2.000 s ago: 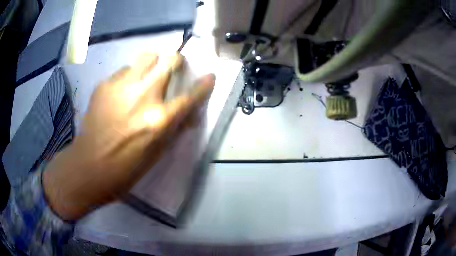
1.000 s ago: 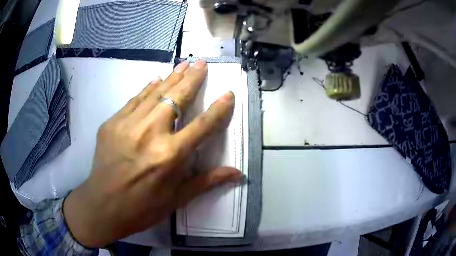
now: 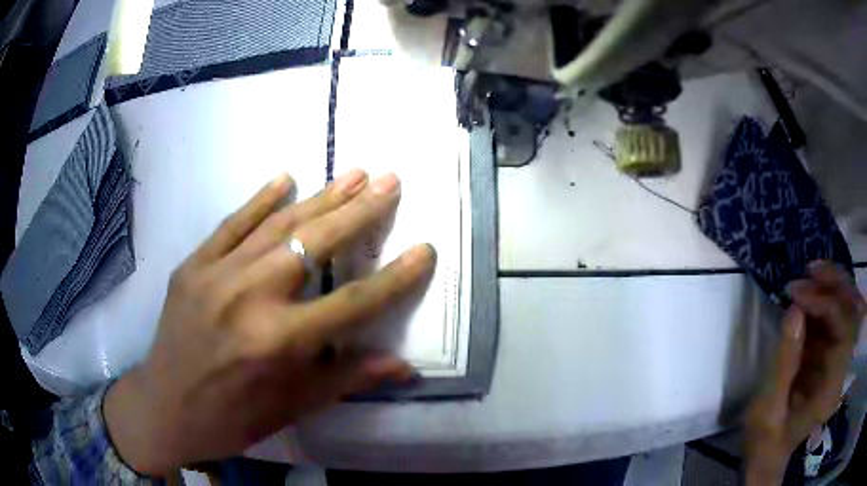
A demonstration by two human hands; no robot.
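The white template lies on a grey-blue paired piece, whose border shows along the right and bottom; a dark strip shows at its left. The piece's right edge runs up to the presser foot area under the machine head. My left hand lies flat on the template and cloth, fingers spread, a ring on one finger. My right hand is at the right edge, fingers at the lower end of the navy printed pieces; whether it grips them is unclear.
A fanned stack of grey-blue pieces lies at left. Sewn pieces with navy edges lie behind my left hand. The brass-yellow knob hangs right of the needle area. A thin thread tail lies near it.
The template and cloth have moved away from me, along the presser foot. My left hand stays on them, slightly lower on the template. My right hand has come into view at the printed pieces.
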